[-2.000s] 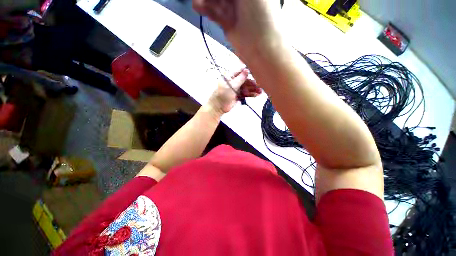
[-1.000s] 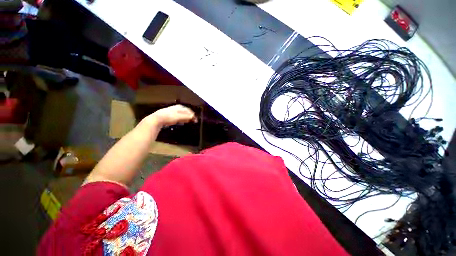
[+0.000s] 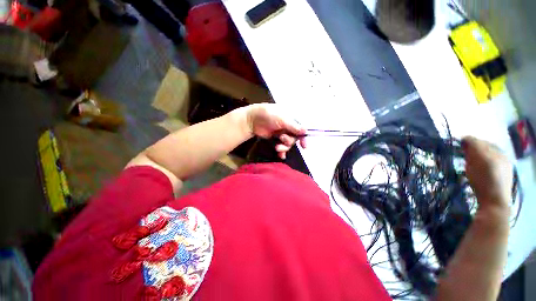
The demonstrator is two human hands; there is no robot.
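Observation:
My left hand (image 3: 276,130) is over the table's near edge, with its fingers closed on a thin black cable (image 3: 335,133). The cable runs taut to the right into the heap. The large looping black cable bundle (image 3: 405,159) lies on the right of the table. My right hand (image 3: 485,167) is at the far right side of the bundle, blurred; its fingers are at the cables, but whether they grip any cannot be made out.
A phone (image 3: 265,12) lies on the white table (image 3: 294,53). Short black strands (image 3: 314,69) lie near its middle. A brown-grey round object, a yellow-and-black item (image 3: 479,59) and a red-and-black box (image 3: 522,138) are farther back. An open carton (image 3: 171,94) stands on the floor.
My left hand has moved from over the carton to the table edge and taken hold of a cable. My right hand has come back into view at the bundle. The camera view has turned.

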